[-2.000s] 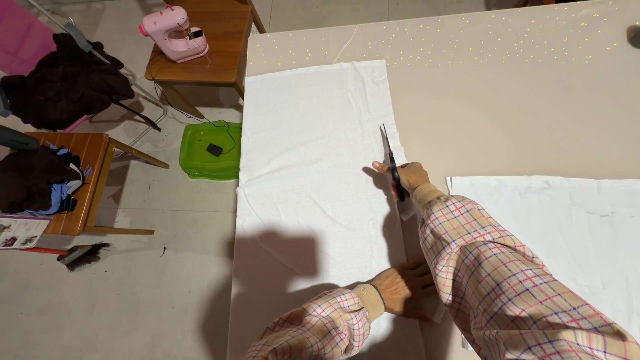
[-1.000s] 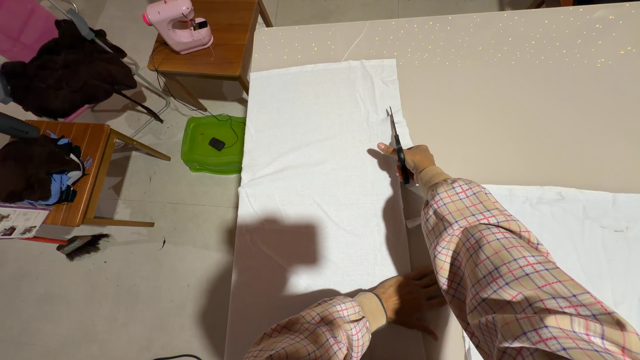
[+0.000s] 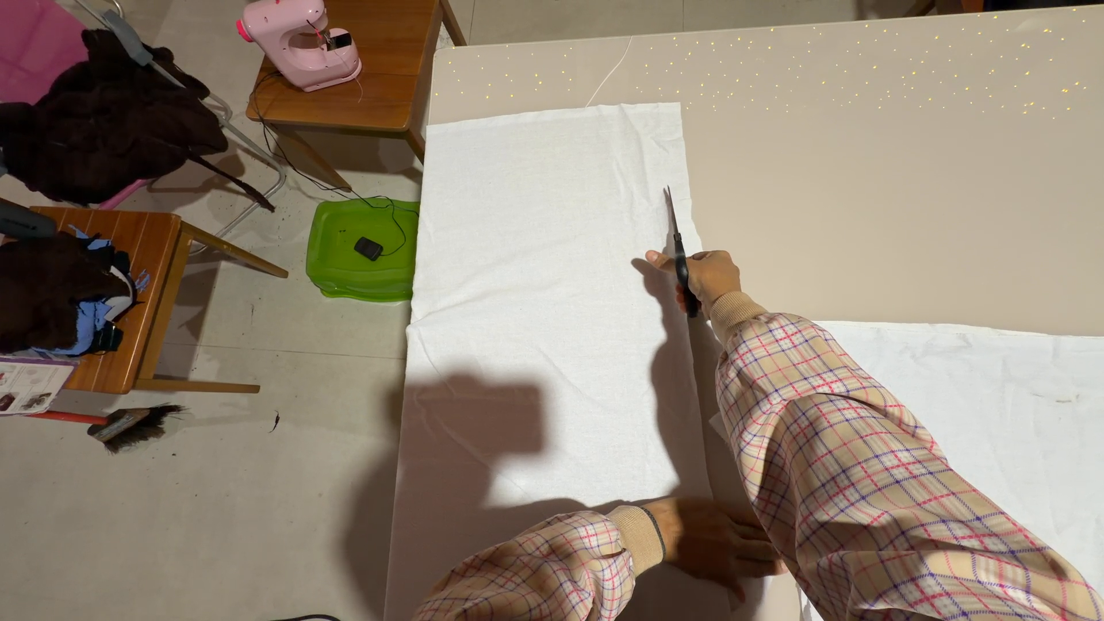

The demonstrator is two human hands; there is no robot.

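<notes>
A long white cloth (image 3: 552, 259) lies flat along the left end of the table. My right hand (image 3: 709, 274) holds black-handled scissors (image 3: 678, 246) at the cloth's right edge, with the blades pointing toward the far edge. A thin strip of cloth shows to the right of the blades. My left hand (image 3: 711, 539) rests flat, palm down, over the near right part of the cloth, its fingers partly hidden by the right sleeve. A second white cloth (image 3: 992, 388) lies to the right, partly under the right arm.
The beige table (image 3: 862, 190) has gold specks at its far side and a loose thread. Left of it stand a pink sewing machine (image 3: 302, 47) on a wooden stool (image 3: 379, 95), a green plastic tray (image 3: 345, 280) on the floor, another stool (image 3: 129, 302) with fabric, and a brush (image 3: 134, 427).
My right hand with the scissors has moved a little farther up the cloth's right edge over the first second. My left hand stays on the near part of the cloth.
</notes>
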